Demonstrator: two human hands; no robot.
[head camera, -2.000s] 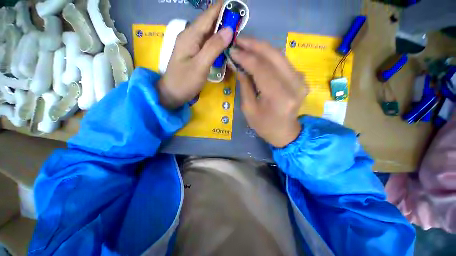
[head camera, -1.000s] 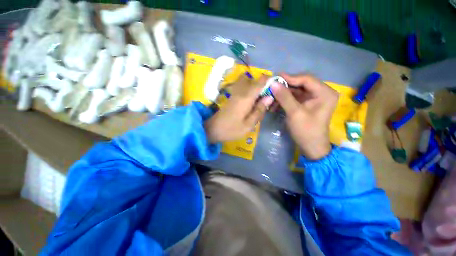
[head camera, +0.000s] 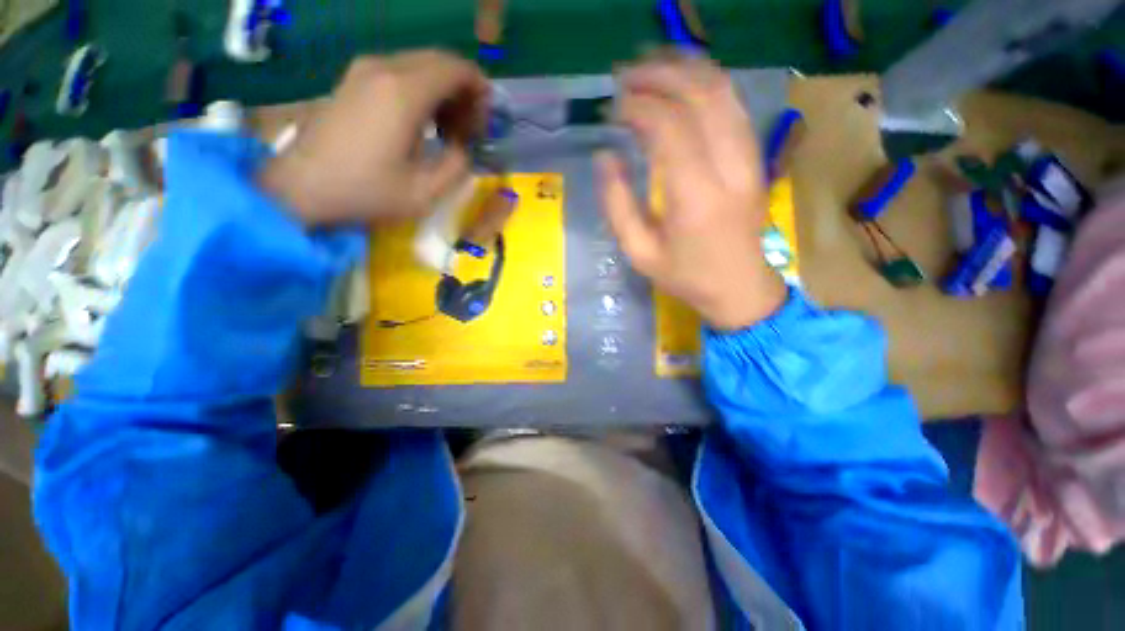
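My left hand (head camera: 376, 142) is at the upper left of the mat, its fingers curled beside a small dark, blurred object (head camera: 494, 127); whether it grips this is unclear. My right hand (head camera: 697, 185) is blurred over the mat's right part, thumb and fingers apart, with nothing seen in it. A dark strip (head camera: 589, 111) lies between the hands. Below my left hand, a white shell (head camera: 438, 237) and a tan-and-blue piece (head camera: 494, 215) show over the left yellow panel. A blue cell (head camera: 781, 139) and its board (head camera: 776, 249) are partly hidden behind my right hand.
White shells (head camera: 80, 234) are heaped at left, partly behind my left sleeve. A wired blue cell (head camera: 886, 189) and a cluster of cells (head camera: 983, 253) lie on cardboard at right. A green surface (head camera: 370, 31) runs behind, with a grey post (head camera: 987, 52). Another person's pink sleeve (head camera: 1086, 370) is at right.
My hands have separated and moved outward. The shell with a blue cell is no longer seen between them. The view has shifted, showing more green surface and the printed headphones.
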